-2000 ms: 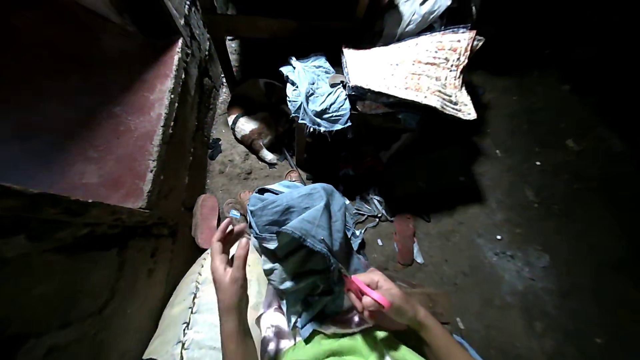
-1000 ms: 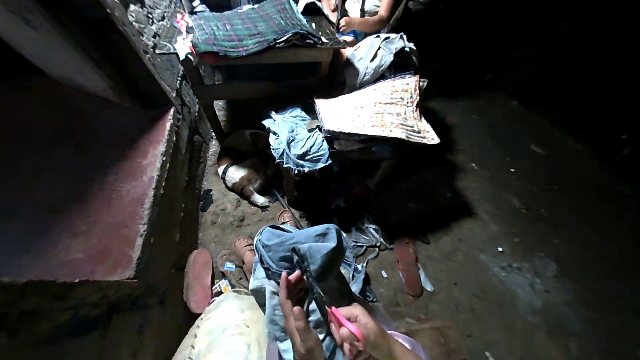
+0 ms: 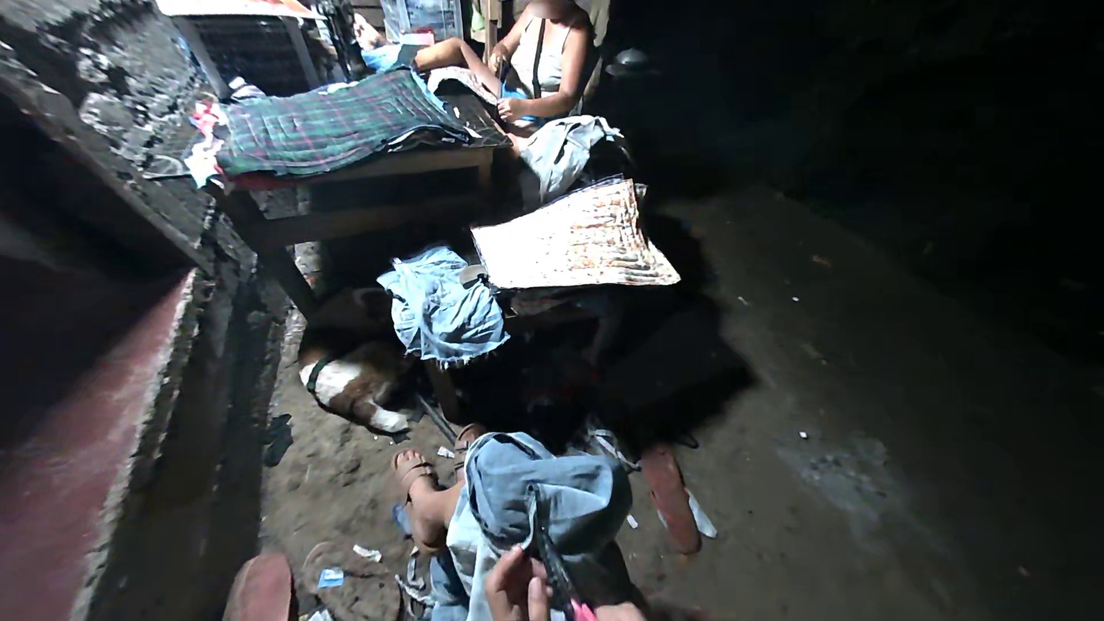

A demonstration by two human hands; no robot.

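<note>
Blue-grey denim cloth (image 3: 573, 492) lies over my knees at the bottom centre. My right hand (image 3: 619, 611), mostly cut off by the lower edge, is shut on the pink handle of a pair of scissors (image 3: 552, 556), whose dark blades point up across the denim. Just left of the blades is my left hand (image 3: 517, 586), its fingers bent at the cloth; whether it pinches the fabric cannot be made out.
A quilted patterned cloth (image 3: 578, 241) and a crumpled light-blue cloth (image 3: 444, 306) lie ahead. Behind them a wooden table (image 3: 371, 164) bears a plaid cloth (image 3: 336, 121). A dog (image 3: 354, 384) lies on the dirt floor. Another person (image 3: 548, 65) sits beyond. Slippers (image 3: 673, 500) lie nearby.
The view has tilted up, bringing the table and seated person into sight. My left hand, raised apart from the scissors two seconds ago, is now beside the blades at the denim.
</note>
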